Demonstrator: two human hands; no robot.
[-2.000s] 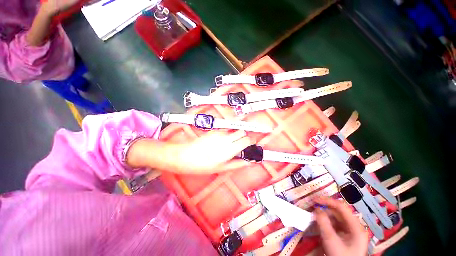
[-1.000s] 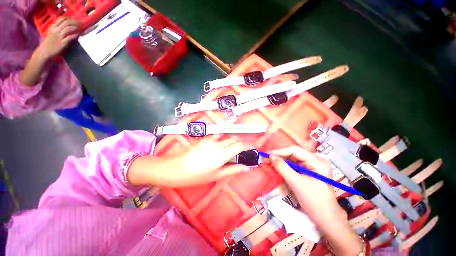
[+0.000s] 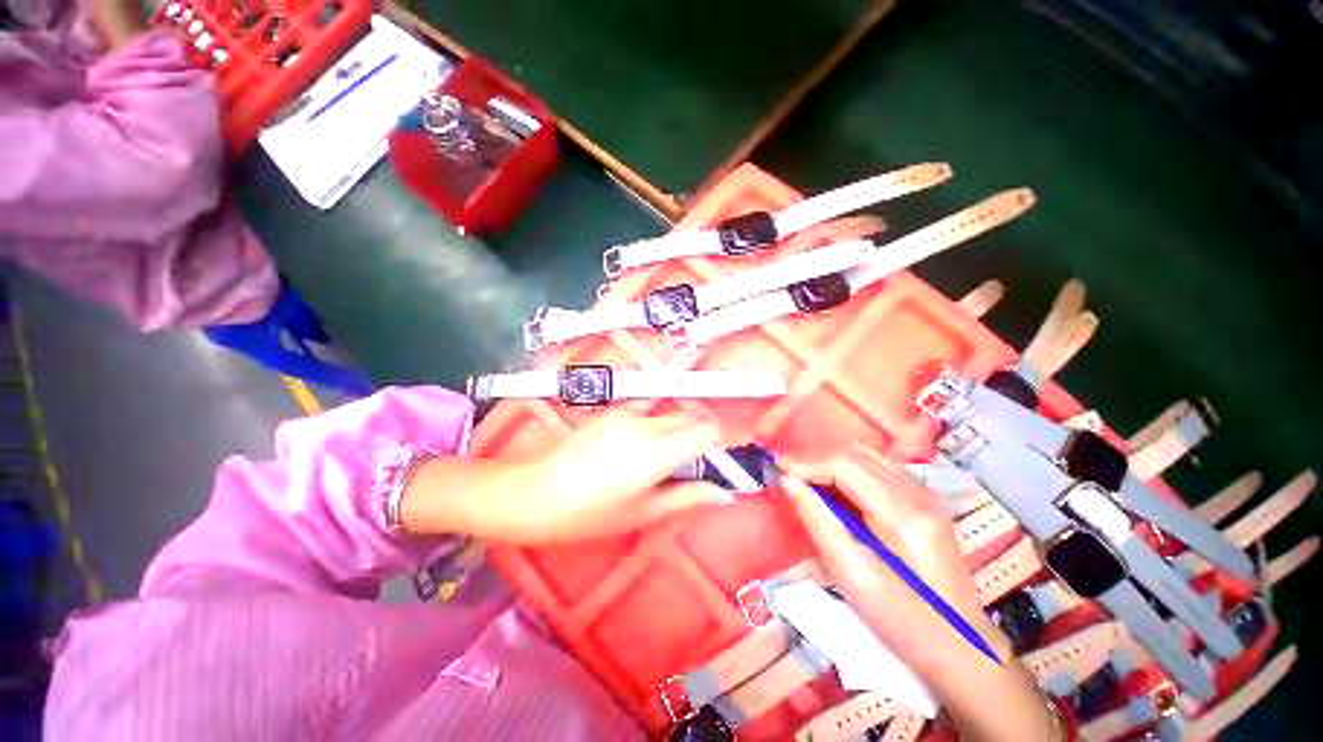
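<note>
A wristwatch (image 3: 740, 468) with a dark rounded-square face and a bright glare streak lies over the red-orange tray (image 3: 624, 594). My left hand (image 3: 617, 478) holds it by the strap on its left side. My right hand (image 3: 885, 536) holds a blue stick tool (image 3: 907, 577) like a pencil, its tip at the watch head's right edge. The strap on that side is hidden by my right hand. A white cloth (image 3: 849, 645) lies beneath my right wrist on the straps.
Pale-strapped watches (image 3: 672, 305) lie across the tray's far side. Overlapping grey-strapped watches (image 3: 1085, 561) cover its right side. A red box (image 3: 479, 152) with a clear bottle, a paper sheet (image 3: 348, 116) and another red tray (image 3: 276, 51) are at upper left, beside another person's pink sleeve (image 3: 131, 174).
Since two seconds ago, my right hand has come from the lower right to the held watch, leaving the cloth. The blue tool now angles more steeply and the watch face shows a glare streak.
</note>
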